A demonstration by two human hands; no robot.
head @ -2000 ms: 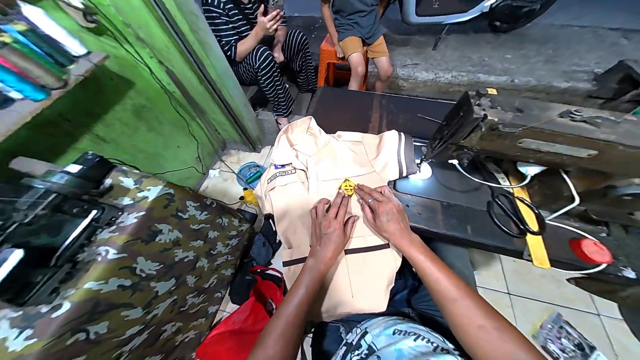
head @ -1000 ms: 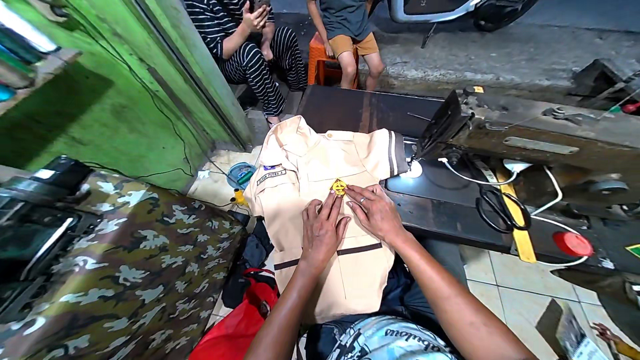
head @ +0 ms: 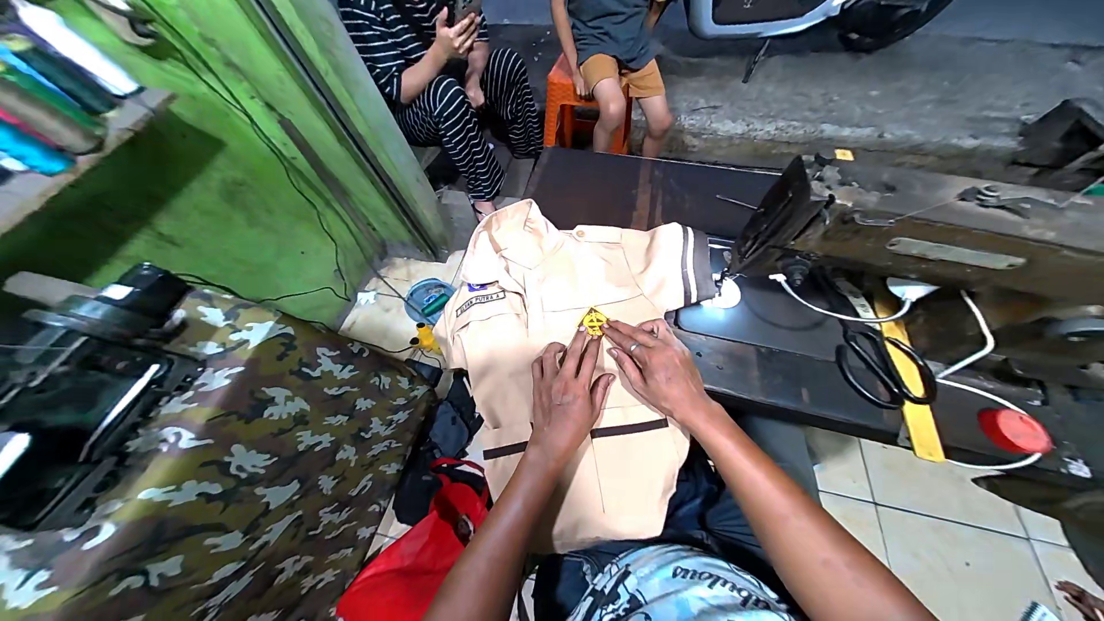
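Note:
A cream uniform shirt (head: 552,285) with dark sleeve bands lies spread over my lap and the sewing table's edge. On its chest sits a small yellow diamond-shaped patch (head: 593,322). My left hand (head: 567,392) lies palm down on the shirt, fingertips at the patch's lower edge. My right hand (head: 653,362), with a ring on one finger, rests flat beside it, fingertips at the patch's right side. The shirt's sleeve reaches the sewing machine (head: 914,224), near its lit needle area. A name strip (head: 487,302) bearing writing is on the shirt's other side.
Black-handled scissors (head: 884,371), a yellow ruler (head: 923,423), white cables and a red round object (head: 1016,430) lie right. Camouflage fabric (head: 259,448) covers the left side near another machine (head: 103,371). A red bag (head: 423,543) is below. Two people sit beyond the table.
Both hands stay at the yellow patch, with the fingertips shifting only slightly around it. The seated person in stripes has raised a phone into clearer sight.

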